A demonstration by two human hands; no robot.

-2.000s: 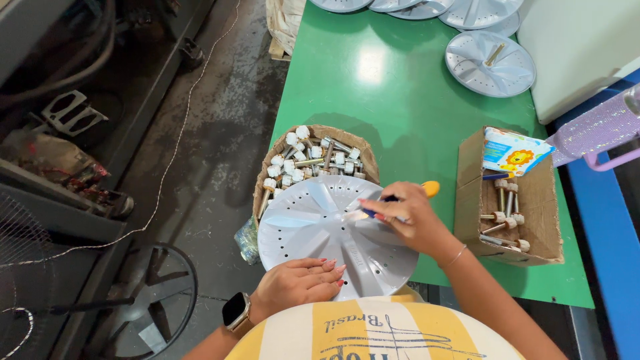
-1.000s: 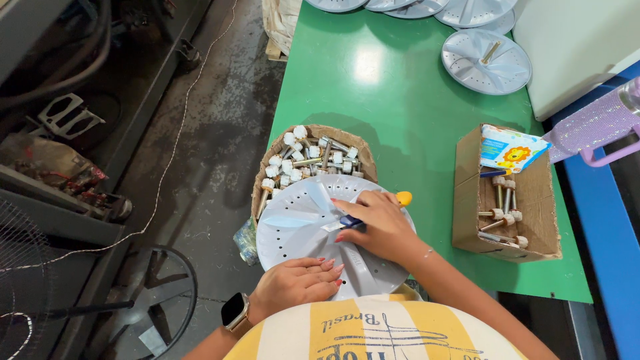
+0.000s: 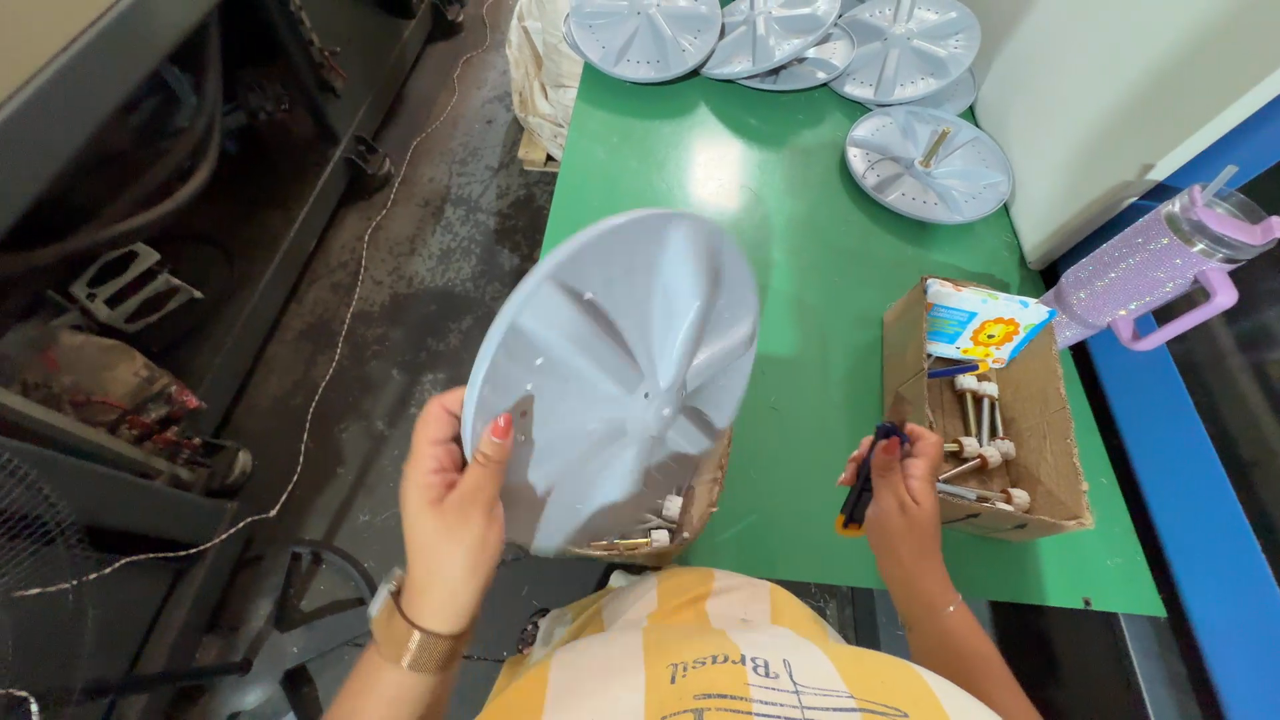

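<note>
My left hand (image 3: 455,475) grips the left edge of a grey-blue plastic pulsator disc (image 3: 620,350), its thumb on the ribbed face. The disc is lifted and tilted above a cardboard box of bolts (image 3: 712,480), hiding most of that box. Closed around a dark utility knife with an orange end (image 3: 860,490), my right hand (image 3: 905,485) is over the green table, just left of a second cardboard box (image 3: 1065,440). White-headed metal shafts (image 3: 985,410) and a blue-and-yellow pen or cutter (image 3: 958,370) lie in that second box. Whether the knife's blade is out cannot be told.
Several similar discs (image 3: 645,35) lie at the far end of the green table (image 3: 640,150); a nearer one (image 3: 930,165) has a metal shaft standing up. A printed packet (image 3: 985,325) rests on the right box, beside a glittery purple tumbler (image 3: 1150,265). Machinery stands left, with a cord on the floor.
The disc, earlier lying low over the left box, has been raised and tilted by my left hand. My right hand has moved off the disc to the right with the knife.
</note>
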